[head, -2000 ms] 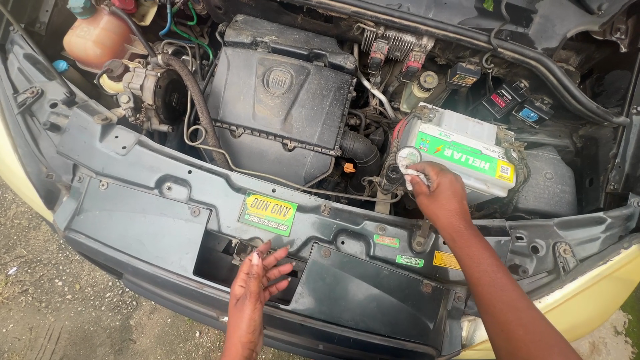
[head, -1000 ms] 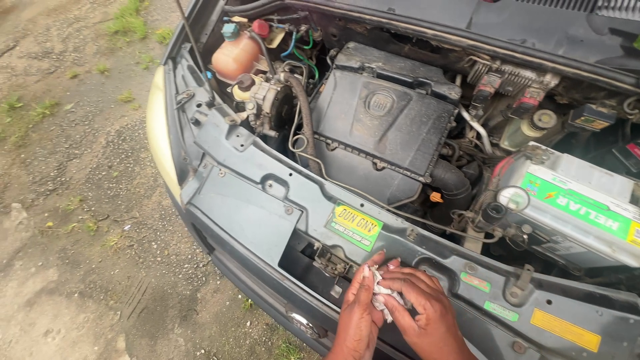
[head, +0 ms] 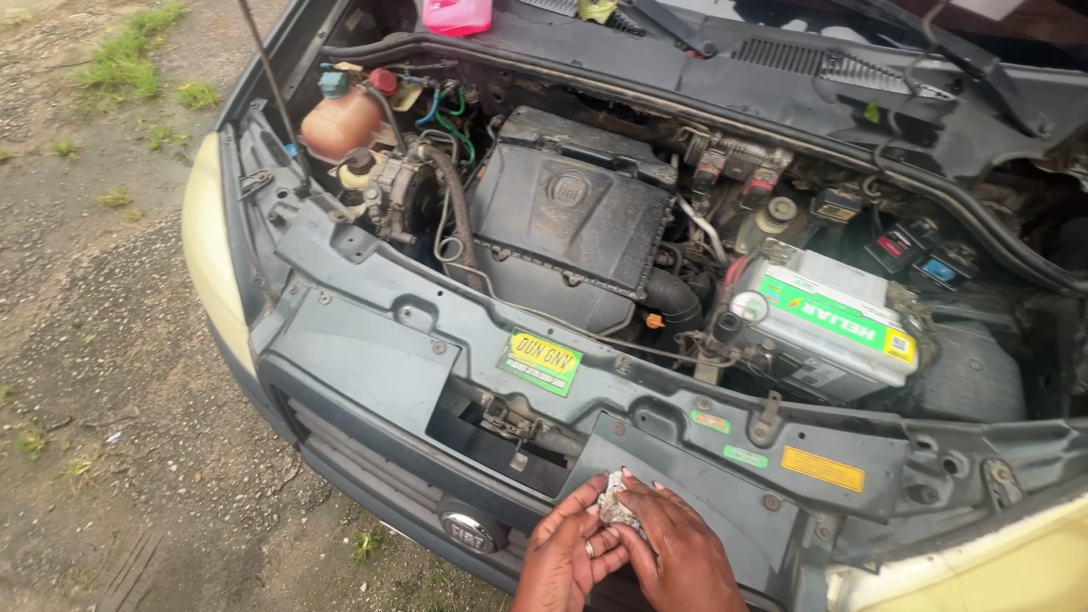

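Note:
Over the front edge of the open engine bay, my left hand (head: 571, 544) and my right hand (head: 680, 544) meet, their fingers around a crumpled, soiled whitish wad (head: 615, 501), perhaps cloth or paper. A ring is on a finger of my left hand. Just beyond the hands lies the dark front panel (head: 654, 463) with the hood latch (head: 510, 416) to its left. Farther back are the black engine cover (head: 571, 200) and, to the right, a Heliar car battery (head: 837, 319) with a round whitish cap or disc (head: 749, 306) at its left end.
A coolant reservoir (head: 340, 123) stands at the back left beside the thin hood prop rod (head: 276, 93). A pink container (head: 457, 15) rests on the cowl near the windshield. Relays (head: 901, 246) sit behind the battery. Gravelly ground (head: 127, 382) with grass tufts lies left of the bumper.
Two seconds ago my right hand was at the battery's left end and my left hand was apart with spread fingers. Both hands came together on the wad and remain so. The view has shifted.

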